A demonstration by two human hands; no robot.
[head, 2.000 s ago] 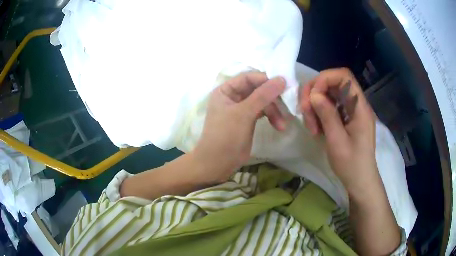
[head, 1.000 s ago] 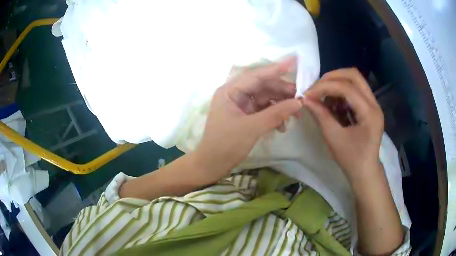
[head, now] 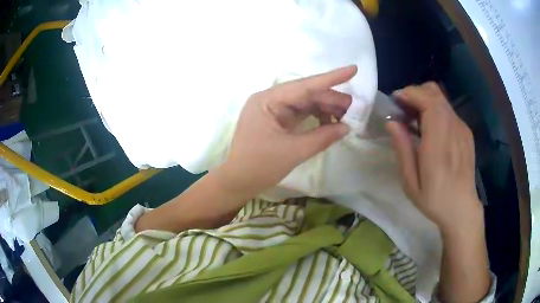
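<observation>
A large white garment fills the upper middle and hangs over my lap, its surface overexposed. My left hand lies on it with the index finger stretched out. Its thumb and other fingertips are at the folded seam edge, holding the cloth loosely. My right hand is just right of that edge, blurred and apart from my left hand. It holds small dark thread snips, mostly hidden by the fingers; a bright spot shows on the metal.
A yellow tube rail bends along the left, above a green floor. White cloth scraps lie at the left edge. A white table with ruler markings curves along the right. My striped top and green apron tie fill the bottom.
My right hand first met my left at the seam edge, then moved away right, its fingers opening around the snips. My left index finger has straightened since the earliest frame.
</observation>
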